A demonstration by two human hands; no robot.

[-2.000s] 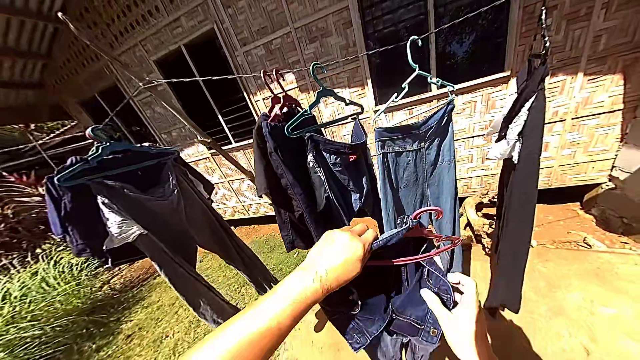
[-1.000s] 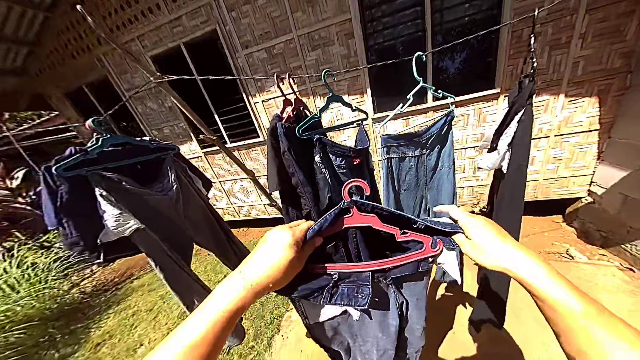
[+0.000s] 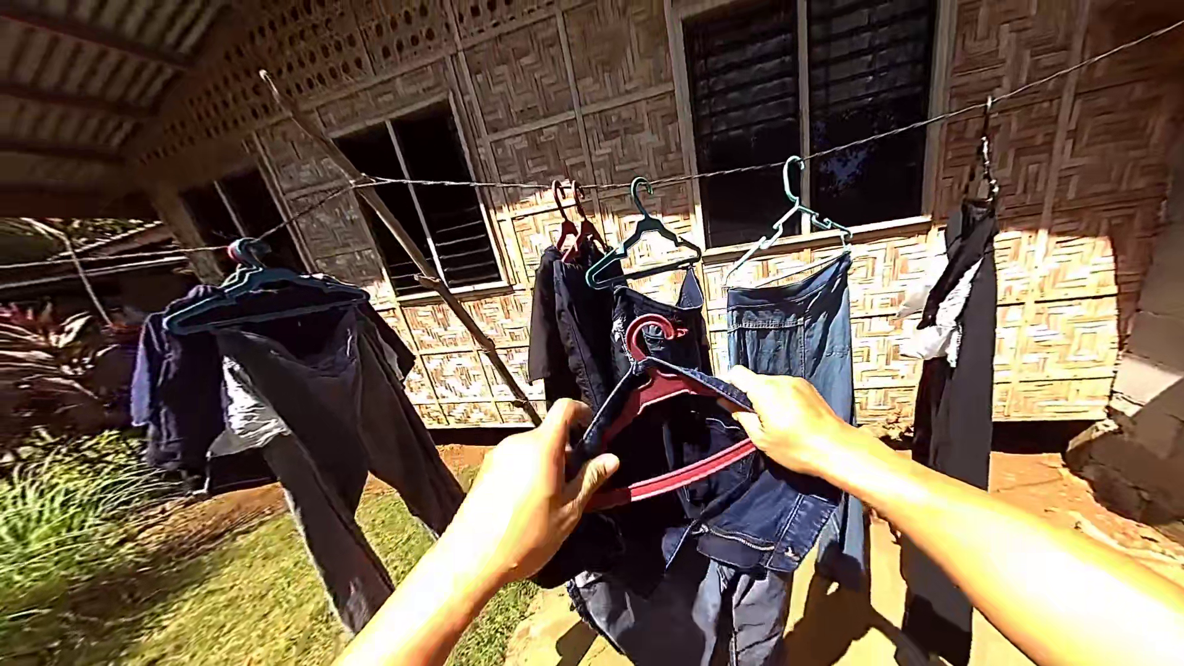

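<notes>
A dark blue denim garment [image 3: 777,518] hangs around a red plastic hanger [image 3: 684,476], its waistband over the hanger's shoulders. My left hand [image 3: 546,490] pinches the garment's left edge by the hanger's left end. My right hand [image 3: 786,416] grips the waistband at the hanger's right side. The red hook stands up between my hands, apart from the wire clothesline [image 3: 740,171]. Behind it, dark trousers hang from a green hanger [image 3: 643,245]. To the right, a light blue denim garment [image 3: 800,333] hangs from another green hanger [image 3: 791,217].
Dark trousers [image 3: 324,398] hang at left on a teal hanger [image 3: 264,301]; black clothing [image 3: 962,407] hangs at right. A slanted wooden pole [image 3: 435,277] meets the line. Behind stands a woven bamboo wall [image 3: 610,139] with windows. Grass [image 3: 453,573] lies below left.
The red hanger was low and tilted on its side two seconds ago, and now its hook points up inside the denim waistband. My right hand has moved from the garment's lower edge up to the waistband.
</notes>
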